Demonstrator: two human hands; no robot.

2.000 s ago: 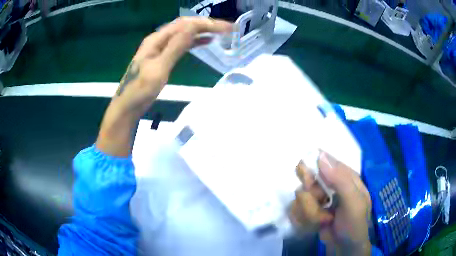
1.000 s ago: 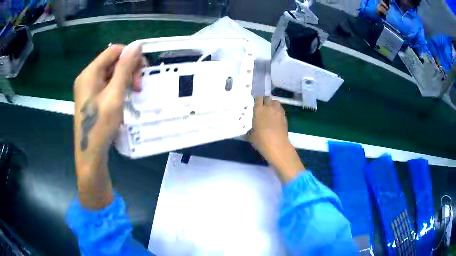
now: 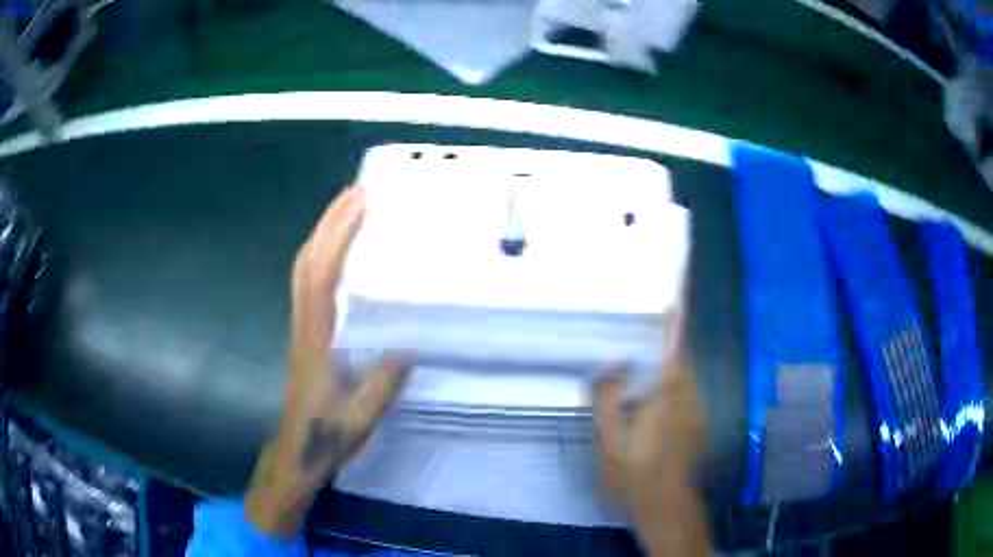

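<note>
A white boxy housing point(image 3: 436, 256) is in front of me, a little above the white sheet, with small dark holes and a slot in its upper face. My left hand point(image 3: 327, 359) grips its left side, thumb on the near face. My right hand point(image 3: 653, 435) grips its right side, thumb also at the near face; it is blurred. Below the housing a white surface with ribbed lines point(image 3: 490, 452) shows; I cannot tell whether it is part of the housing or the sheet.
Blue liner sheets lie at right, the left one point(image 3: 779, 261) with large grey pads point(image 3: 800, 419), the middle one with small grey pads point(image 3: 909, 375). A green conveyor belt point(image 3: 250, 49) carries white parts point(image 3: 610, 27) beyond its pale edge. A black parts tray point(image 3: 71, 479) is lower left.
The housing has come from over the belt edge down toward me and turned, now showing another face. My right hand has moved from the belt side to the housing's near right side.
</note>
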